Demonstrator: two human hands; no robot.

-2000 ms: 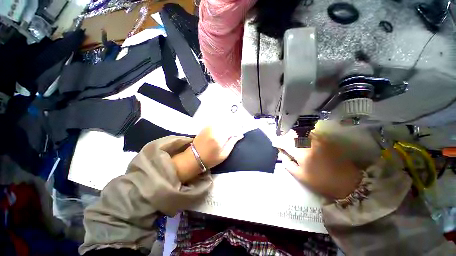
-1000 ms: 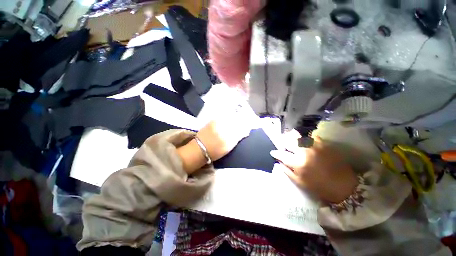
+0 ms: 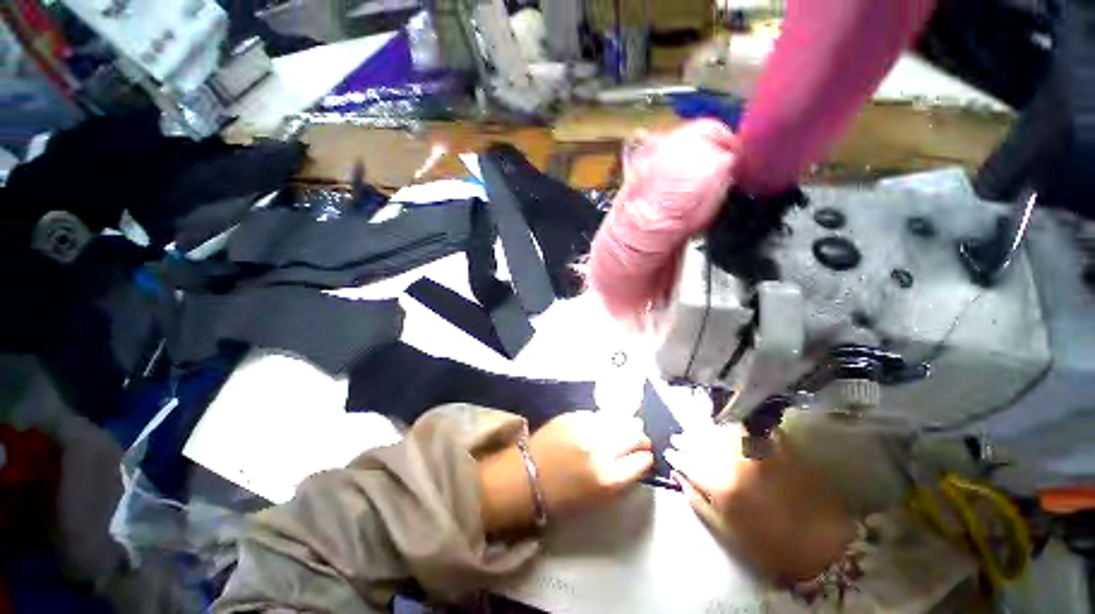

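Observation:
A long dark collar piece (image 3: 456,381) lies across the white machine table, its right end between my two hands just left of the needle area. My left hand (image 3: 588,462) grips its near edge with bent fingers. My right hand (image 3: 757,492) holds the piece's right end by the fingertips, below the sewing machine head (image 3: 889,324). Strong glare whitens the fingers of both hands and the cloth there. The presser foot and needle cannot be made out.
A dark cut bundle (image 3: 288,326) and loose strips (image 3: 516,258) lie left and above. A pink yarn bundle (image 3: 658,216) hangs beside the head. Yellow-handled scissors (image 3: 979,516) lie right. A bright pink length (image 3: 829,84) crosses the top. Bags and fabric heaps lie behind.
The view has tilted up, so everything sits lower and the background shows. My hands have come closer together on the piece, and less of it shows between them.

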